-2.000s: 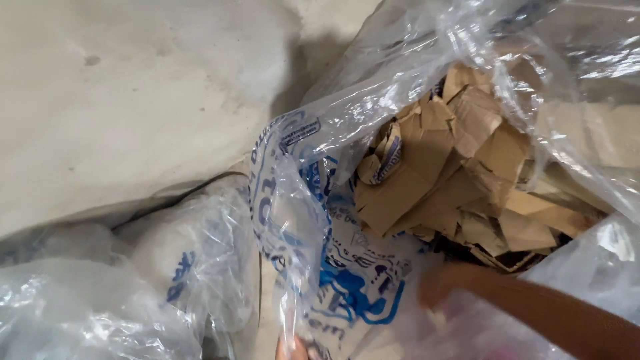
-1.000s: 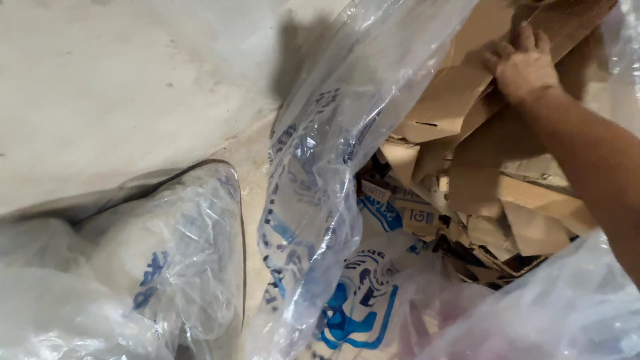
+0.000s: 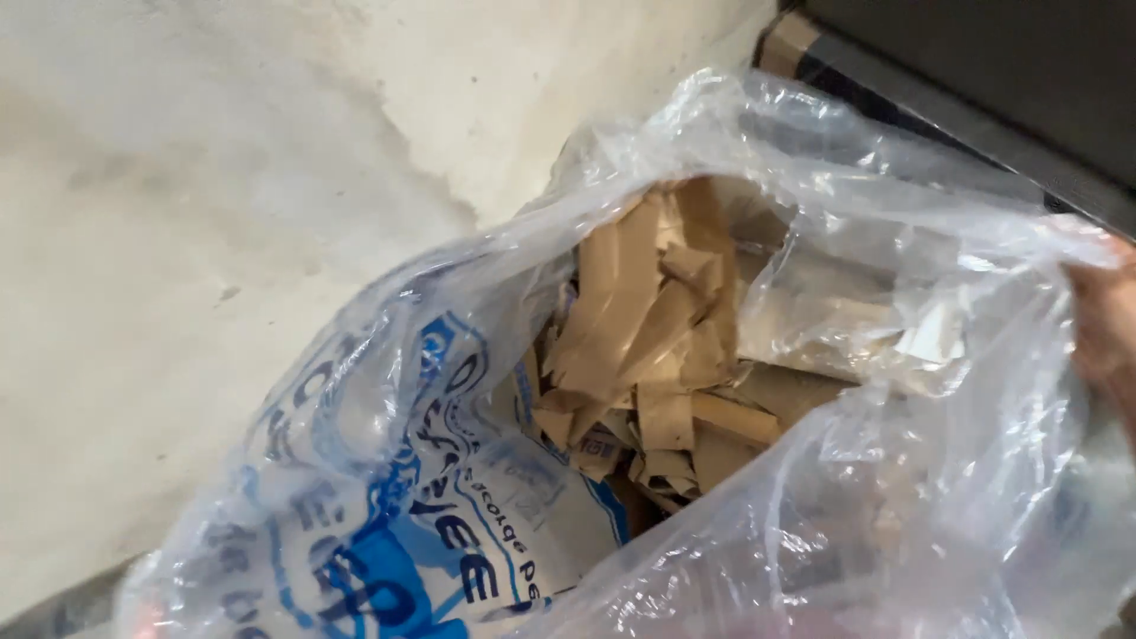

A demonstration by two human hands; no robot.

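Note:
A large clear plastic bag (image 3: 390, 355) with blue and dark printing stands spread at the mouth. Torn strips and pieces of brown cardboard (image 3: 612, 311) lie heaped inside it. At the right edge, my right hand (image 3: 1105, 311), blurred and partly cut off, grips the bag's rim. Only a pinkish bit of my left hand (image 3: 149, 619) shows at the bottom left corner, at the bag's outstretched edge; the rest is out of frame or behind plastic.
Pale, stained concrete floor (image 3: 222, 177) spreads along the left and top. A dark, straight-edged object (image 3: 976, 80) occupies the top right corner, close behind the bag.
My right hand has let go of the large cardboard piece it touched inside the bag and is now at the rim on the right. The bag's mouth is spread wider. The view has shifted.

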